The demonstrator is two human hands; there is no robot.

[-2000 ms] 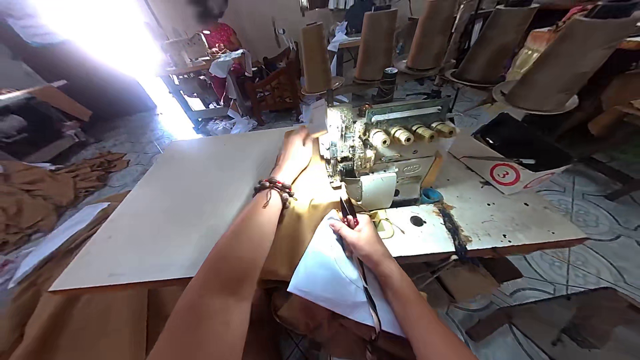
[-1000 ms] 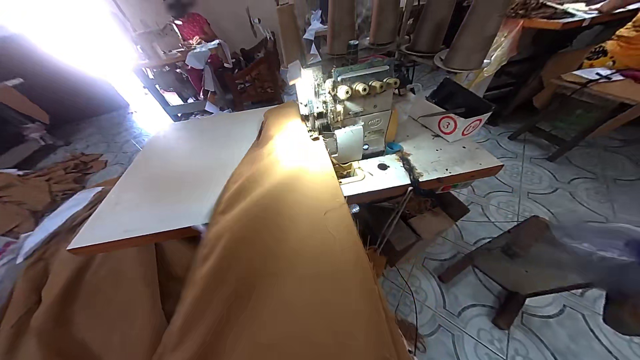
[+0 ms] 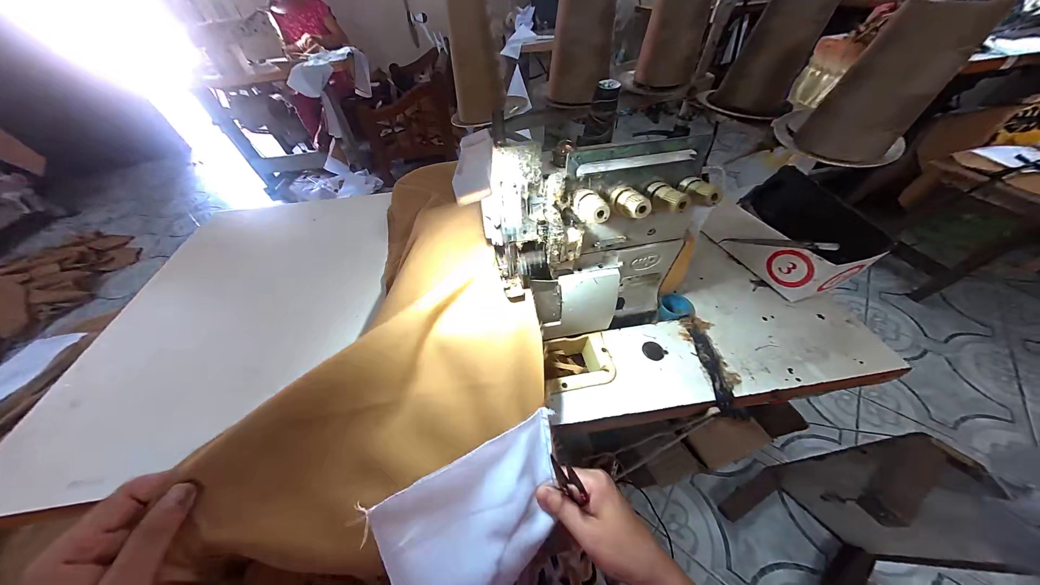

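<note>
Tan fabric (image 3: 390,382) runs from under the presser area of an overlock sewing machine (image 3: 601,252) down over the table's front edge. At the lower left, my left hand (image 3: 122,528) pinches the fabric's left edge between thumb and fingers. My right hand (image 3: 601,520) holds dark-handled thread snips (image 3: 571,481) and grips the right edge of a white cloth piece (image 3: 471,504), which lies over the tan fabric's lower right part. The cloth has loose threads at its corners. The snips' lower part is hidden in the hand.
Large thread cones (image 3: 877,89) stand behind the machine. On the white table (image 3: 268,301) at right sit a blue cup (image 3: 675,306) and a box (image 3: 800,268) with tweezers on it. A wooden stool (image 3: 902,496) stands lower right. Another person (image 3: 313,28) sits at a far table.
Both hands, out of sight one second ago, are in view at the bottom. The white cloth, seen two seconds ago under the right hand, shows again over the tan fabric. The view has shifted between frames.
</note>
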